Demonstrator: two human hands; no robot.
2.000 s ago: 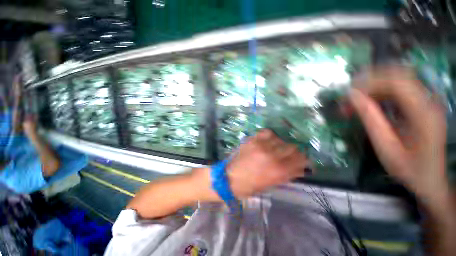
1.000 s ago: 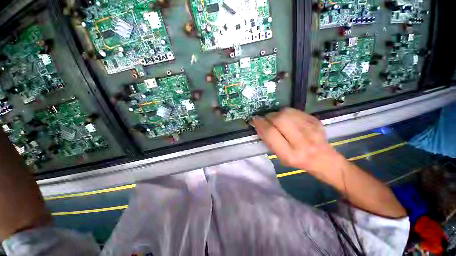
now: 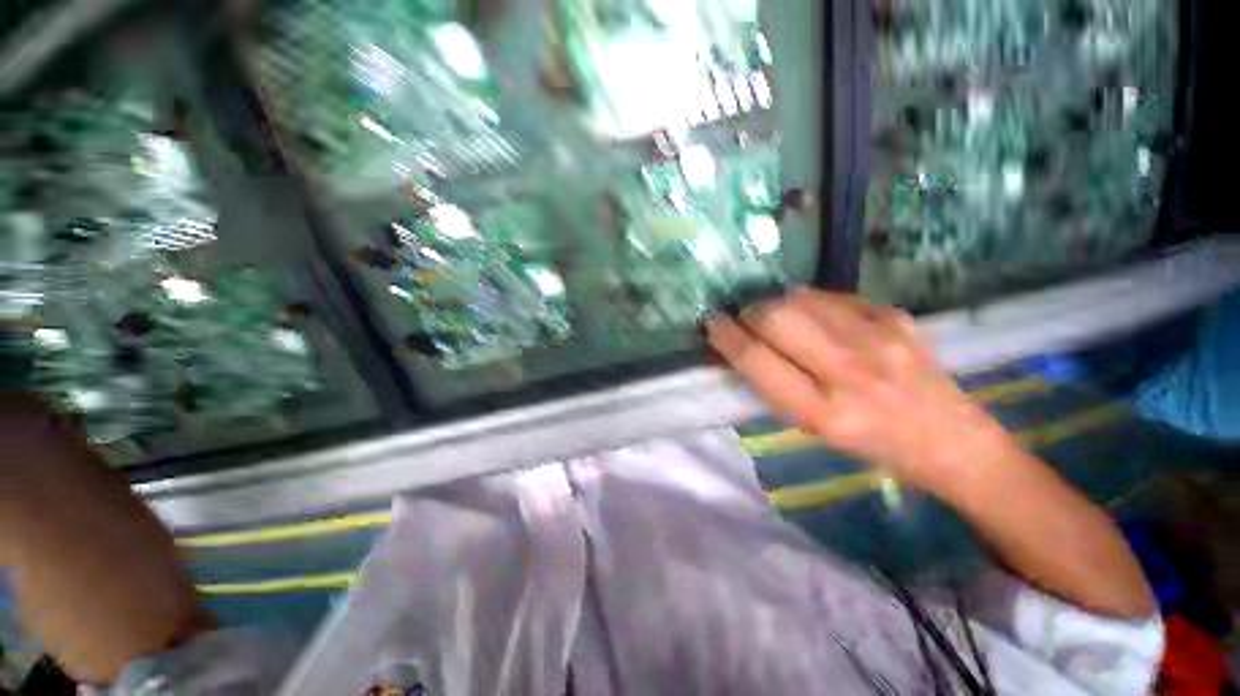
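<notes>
The picture is blurred. My right hand [image 3: 850, 374] is at the near edge of the middle carrier [image 3: 585, 347], its fingertips at the lower edge of a green circuit board [image 3: 700, 238]. Something dark shows by the fingertips; whether the hand holds it cannot be told. Another circuit board [image 3: 476, 286] lies to its left in the same carrier. My left arm [image 3: 82, 544] enters at the lower left, dark and blurred; its hand cannot be made out.
A silver conveyor rail [image 3: 544, 432] runs along the near side. More boards lie in a carrier at left and one at right [image 3: 1027, 163]. Blue clothing [image 3: 1197, 374] of a person and a red thing [image 3: 1194, 662] show at the right edge.
Two seconds ago both hands were over the boards in a different view. Since one second ago, the carriers and my right hand appear slightly further right; the hand stays at the same board.
</notes>
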